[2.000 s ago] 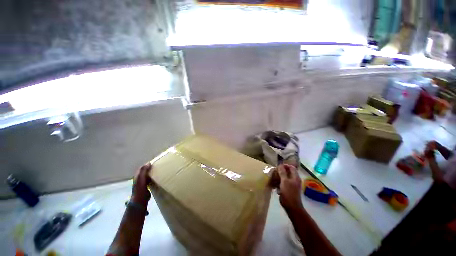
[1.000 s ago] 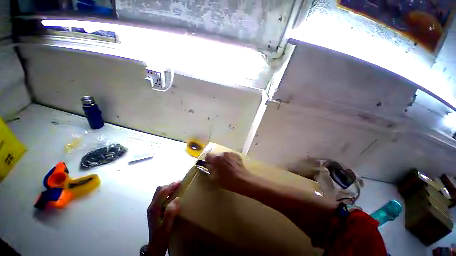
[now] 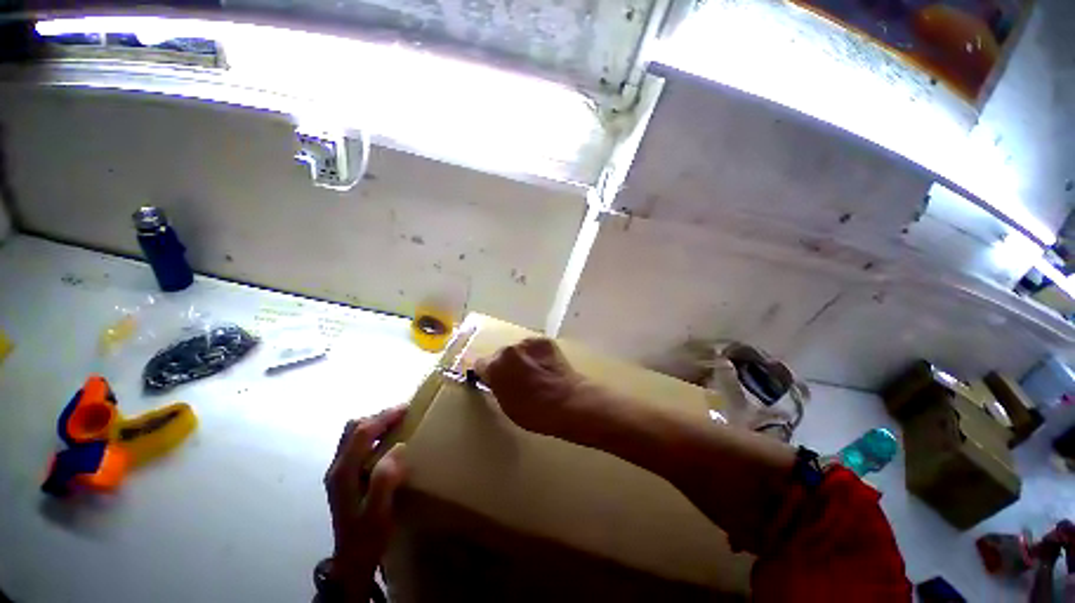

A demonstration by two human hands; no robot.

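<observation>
A large brown carton [image 3: 566, 489] stands on the white bench in front of me, its top facing up with shiny clear tape at the far left end. My right hand [image 3: 527, 379] is a fist on the carton top near that end, closed on a small dark thin tool, possibly a utility knife; most of the tool is hidden by the fingers. My left hand [image 3: 368, 483] lies against the carton's left side, fingers bent at its edge.
On the left of the bench [image 3: 254, 459] are a blue and orange tape dispenser [image 3: 100, 442], a bagged black bundle [image 3: 200, 356] and a dark flask [image 3: 164, 250]. A yellow tape roll [image 3: 433, 326] stands behind the carton. A tote bag [image 3: 754, 389], turquoise bottle [image 3: 870, 451] and smaller cartons [image 3: 961, 465] are right.
My right hand has left the carton's right corner and moved to its far left end, now with a small tool. My left hand stays at the left side. The view has swung left.
</observation>
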